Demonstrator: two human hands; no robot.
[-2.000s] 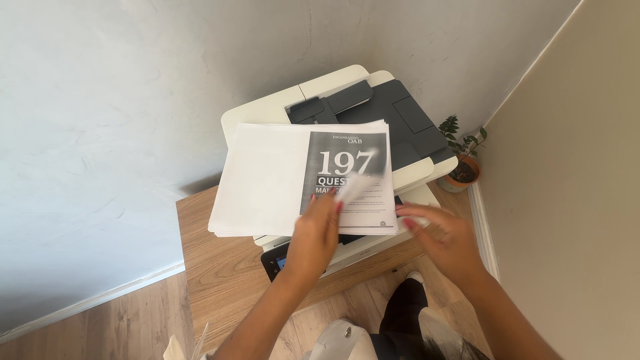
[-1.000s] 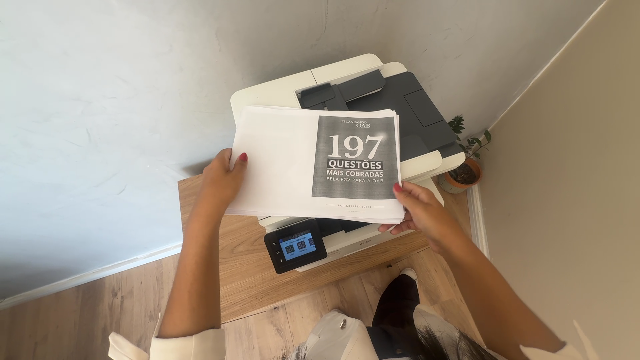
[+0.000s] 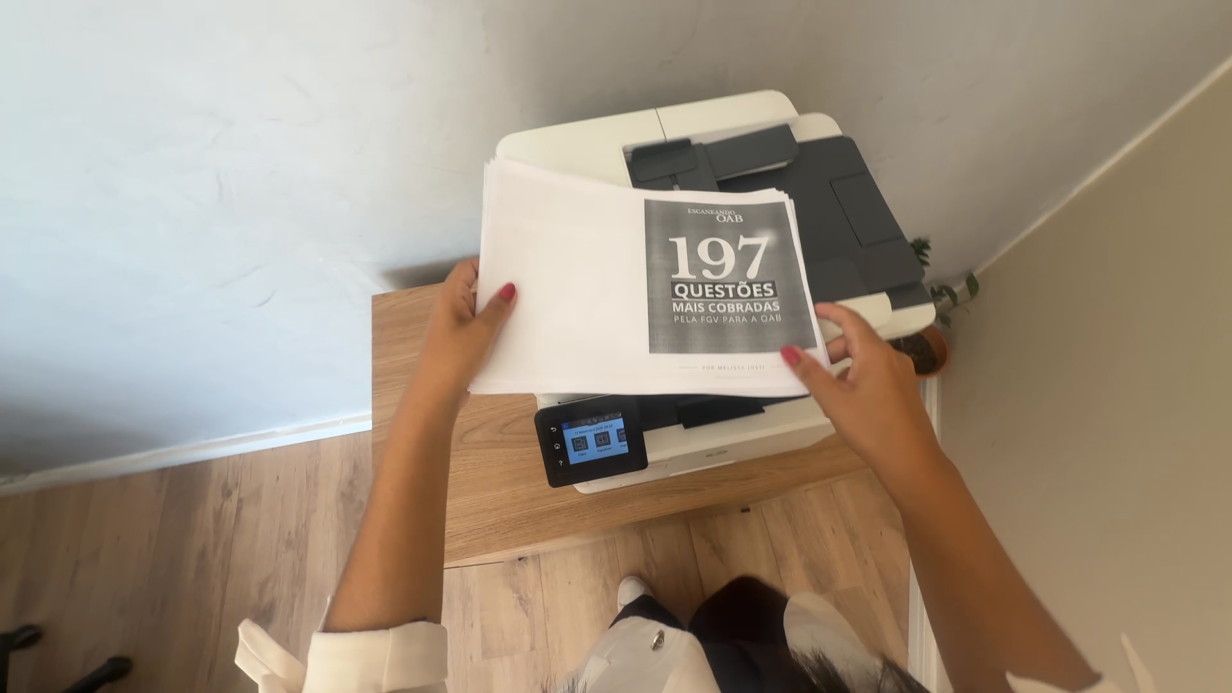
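A stack of white paper sheets (image 3: 568, 279) is held up over a white and dark grey multifunction printer (image 3: 828, 212). Its top sheet has a dark printed block with large pale lettering on the right half; the left half is blank. My left hand (image 3: 470, 327) grips the left edge of the stack, thumb on top. At the lower right corner my right hand (image 3: 857, 371) holds it, thumb on the front and fingers at the edge and behind. Below the stack shows the printer's lit touch panel (image 3: 594, 441). The paper hides the middle of the printer.
The printer stands on a wooden table (image 3: 500, 510) against a light wall (image 3: 241, 192). A potted plant (image 3: 929, 348) is just right of the printer, near the beige wall (image 3: 1097, 385). Dark chair legs (image 3: 96, 674) show at the lower left.
Two seconds ago my left hand was at the front of the stack's printed part and my right hand was apart from it. Now both hands hold the stack at opposite sides.
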